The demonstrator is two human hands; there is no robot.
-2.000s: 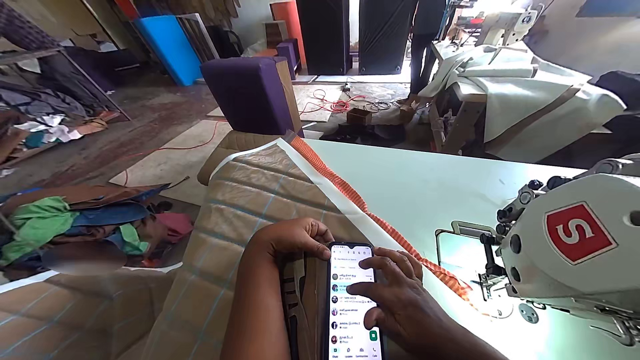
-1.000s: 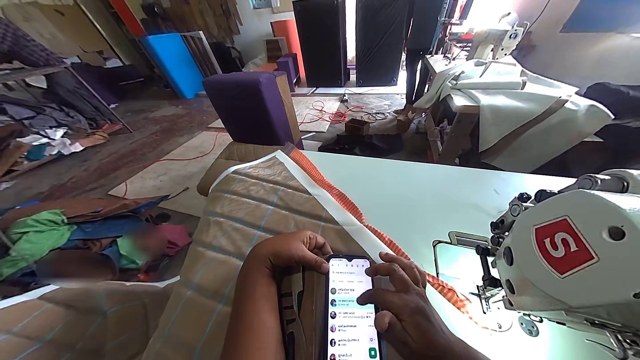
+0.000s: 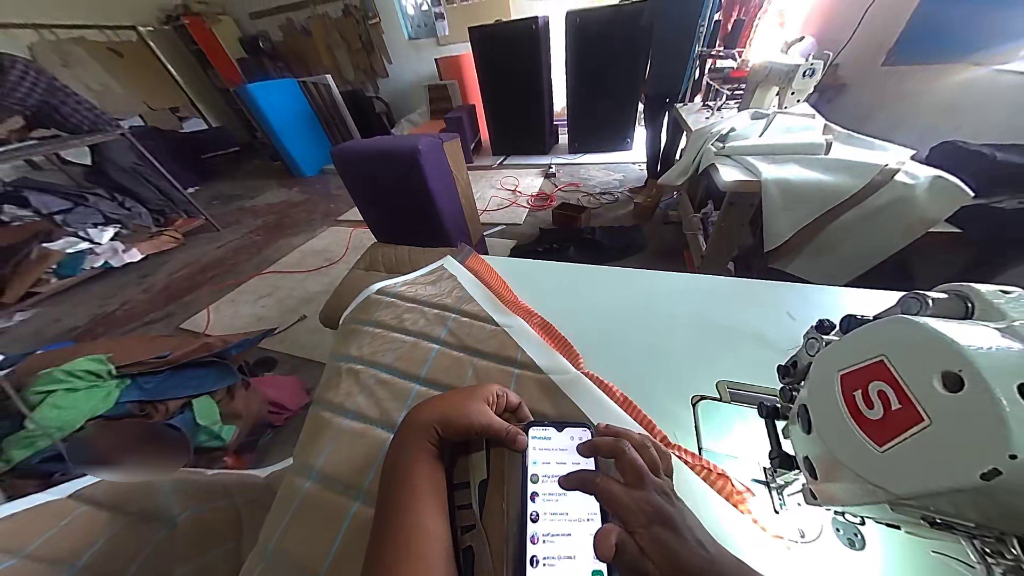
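A smartphone with a lit list on its screen lies at the bottom centre. My left hand is at its upper left edge, thumb against the side; whether it grips the phone or rests beside it is unclear. Over the screen's right part is my right hand, fingers apart, a fingertip at the list. Brown quilted fabric with white edging spreads under and left of the hands. An orange striped strip runs along that edge toward the white sewing machine at right.
The pale tabletop extends behind the machine. Beyond it are a purple upholstered piece, red cable on the floor, and another table with white material. Scrap fabric lies at left. A person is at far left, another at back.
My right hand's fingers have shifted over the phone screen. My left hand stays at the phone's upper left edge.
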